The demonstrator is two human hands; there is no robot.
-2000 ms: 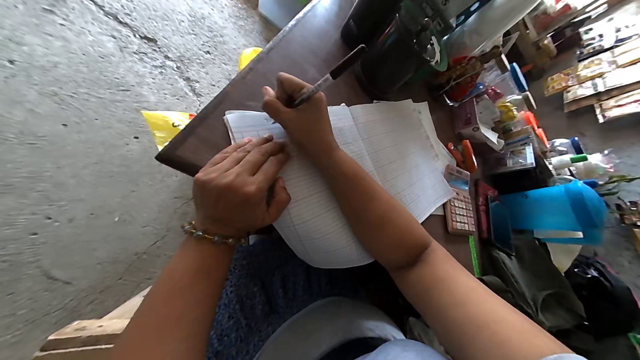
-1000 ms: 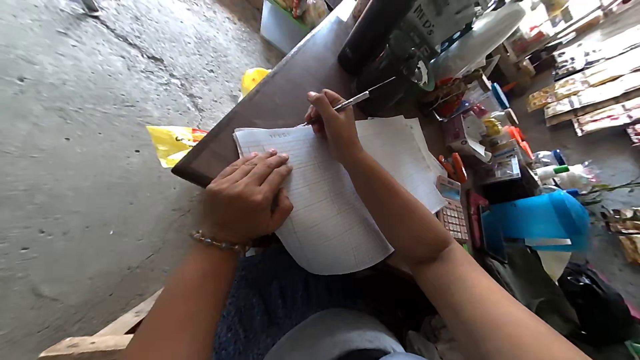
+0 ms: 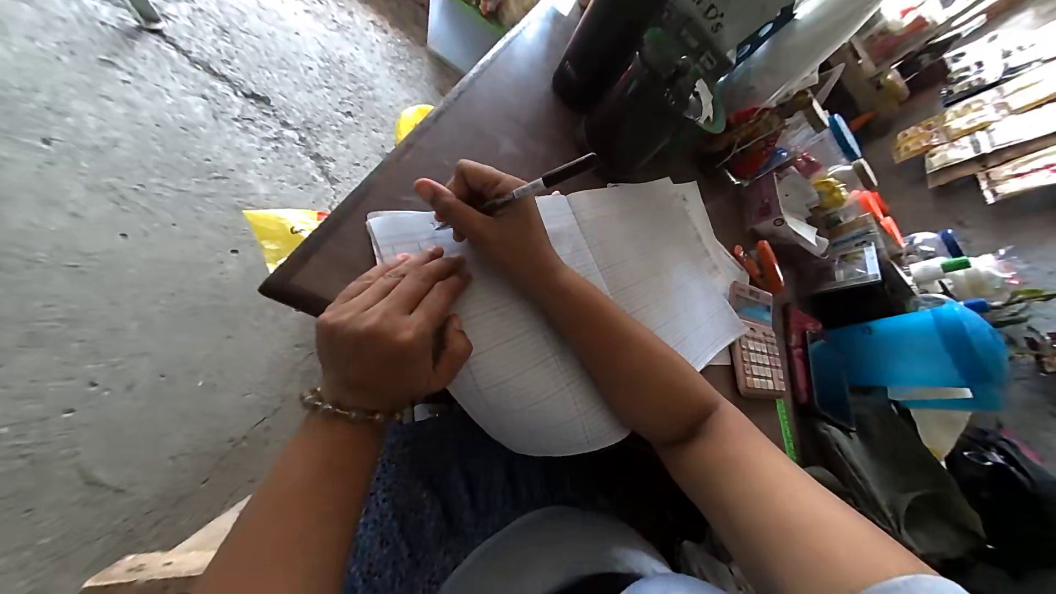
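Note:
An open ledger notebook with ruled pages (image 3: 528, 363) lies on the dark table (image 3: 487, 124), its lower page edge hanging over the table's edge. My left hand (image 3: 396, 330), with a beaded bracelet at the wrist, rests flat on the page's left part with nothing in it. My right hand (image 3: 495, 214) holds a pen (image 3: 536, 186) between thumb and fingers, its tip at the page near the notebook's upper left. The pen's dark end points up and right, towards a dark mug.
Right of the notebook are a pink calculator (image 3: 757, 355), orange-handled scissors (image 3: 763, 266), a small box (image 3: 780, 206) and a blue plastic container (image 3: 916, 351). A black tumbler (image 3: 606, 49) and a dark mug (image 3: 639, 115) stand beyond it. Yellow plastic (image 3: 285, 235) shows past the table corner.
My right hand, still holding the pen, has moved a little left along the page's top since one second ago. My left hand stays on the page.

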